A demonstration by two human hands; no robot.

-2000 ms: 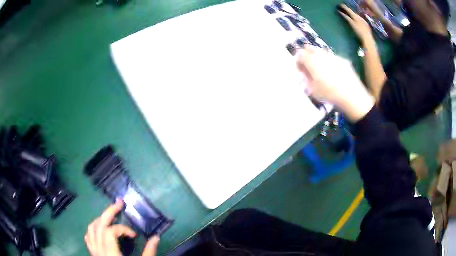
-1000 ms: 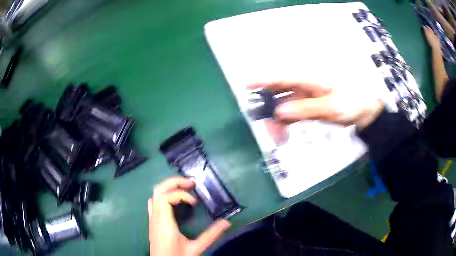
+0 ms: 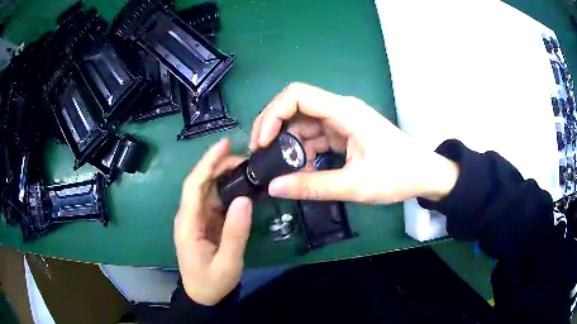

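My left hand (image 3: 212, 231) holds a short black sleeve piece (image 3: 235, 185) between thumb and fingers. My right hand (image 3: 354, 149) grips a wider black barrel (image 3: 278, 158) whose open end shows silvery, clear bits inside. The two pieces meet end to end, tilted; I cannot tell if they are joined. A black housing shell (image 3: 324, 223) lies on the green bench below my right hand, its upper part hidden by the hand. A small silvery connector (image 3: 281, 223), blurred, hangs or lies left of that shell.
A pile of black housing shells (image 3: 101, 76) covers the left, with a loose short black ring (image 3: 126, 154) at its lower edge. A white foam tray (image 3: 468, 95) stands at right, small black modules (image 3: 560, 114) along its far side. The bench edge curves below; a brown box (image 3: 66, 288) is under it.
My right hand has come from the foam tray to my left hand, bringing a black part with silvery bits. My left hand has lifted off the bench beside the shell. The view has shifted left.
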